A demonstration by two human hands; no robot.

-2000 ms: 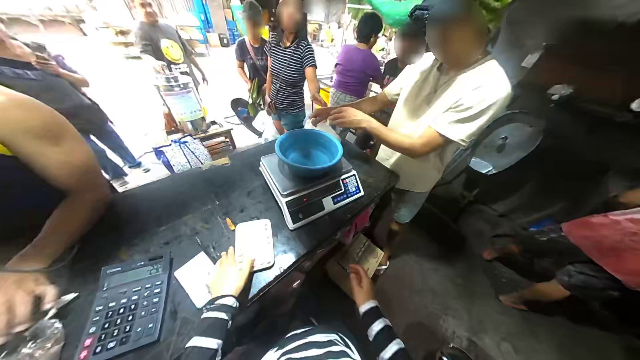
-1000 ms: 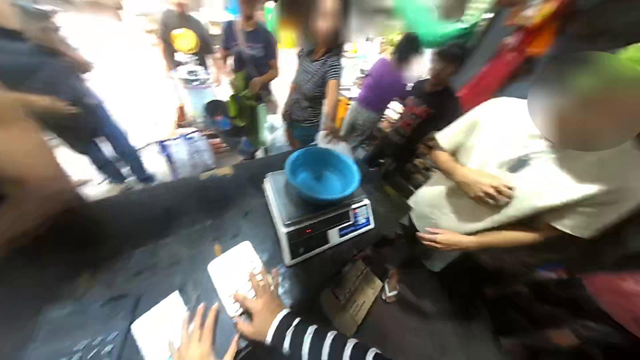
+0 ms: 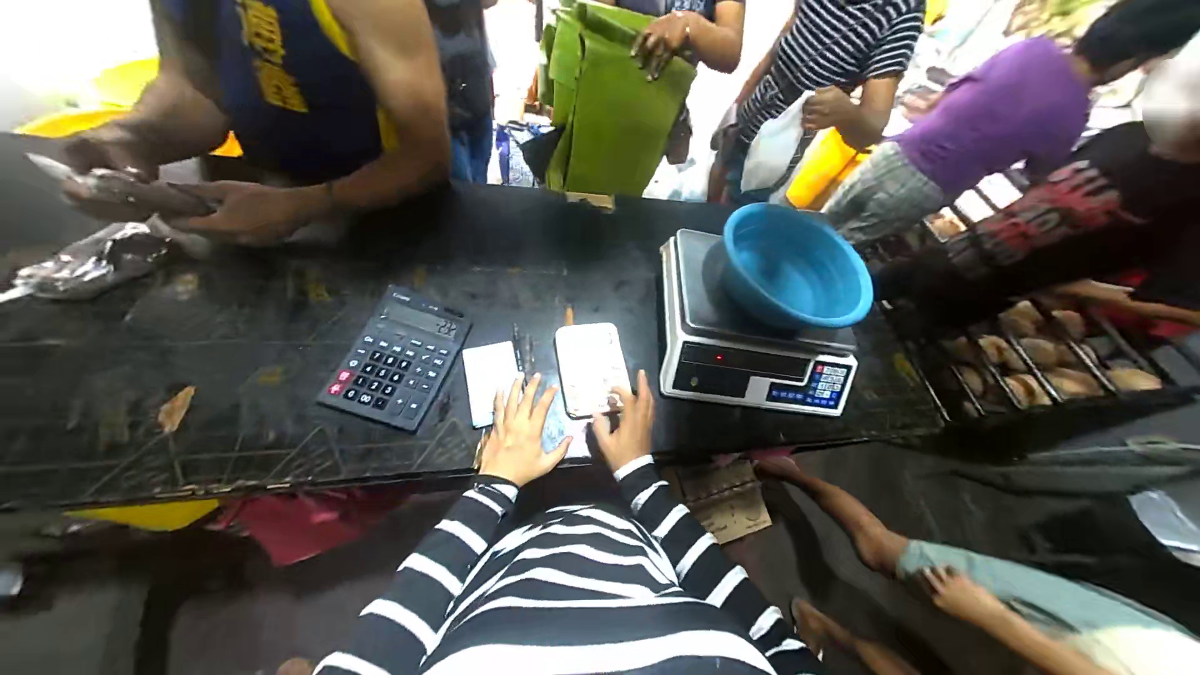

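My left hand [image 3: 521,433] lies with fingers spread over the lower part of a white paper pad [image 3: 490,380] and a bluish paper [image 3: 555,422] at the black counter's near edge. At its right, my right hand [image 3: 630,422] has its fingertips at the lower right corner of a white rounded object [image 3: 593,366], whose kind I cannot tell. Pens [image 3: 523,349] lie between pad and white object. A dark desktop calculator [image 3: 396,358] is on the left. To the right stands a digital scale [image 3: 757,361] with a blue plastic basin [image 3: 797,266] tilted on its platform.
Across the black counter [image 3: 281,375], a person at the left handles a wrapped item beside a crumpled plastic bag [image 3: 98,261]. Another person holds folded green leaves [image 3: 614,103]. Several people stand at the right near trays of food [image 3: 1031,352]. Cardboard [image 3: 727,502] is below the counter.
The view has swung left and down. Two seconds ago my right hand was below the counter's edge by the cardboard; it is now on the counter at the white object.
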